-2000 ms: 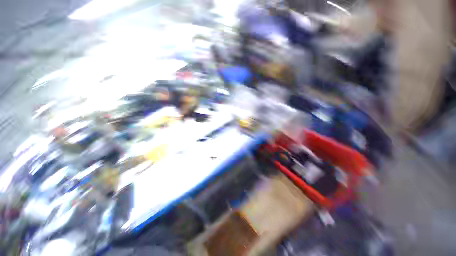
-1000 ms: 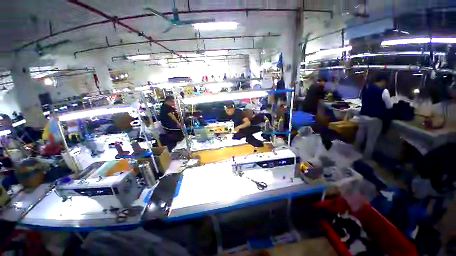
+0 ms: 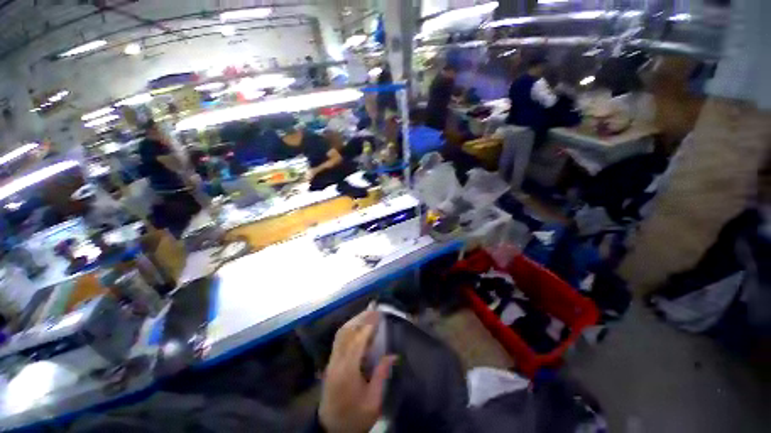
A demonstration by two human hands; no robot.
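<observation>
My left hand [image 3: 351,372] is at the lower middle, just past the blue-edged table front. Its fingers are closed on the edge of a dark grey garment piece [image 3: 427,380]. The garment hangs to the right of my hand and runs out of the picture's bottom. A lighter strip shows along its gripped edge. A white piece [image 3: 494,385] shows at the garment's right side. My right hand is not visible. The picture is blurred.
The white sewing table [image 3: 279,279] stands ahead, with a sewing machine [image 3: 368,221] on it. A red crate [image 3: 541,292] of black and white pieces is to the right. Dark cloth [image 3: 710,287] lies on the floor at right. Several people are at tables behind.
My left hand has come into view holding the dark grey garment. The view has tilted and turned right and down, so the red crate shows more fully.
</observation>
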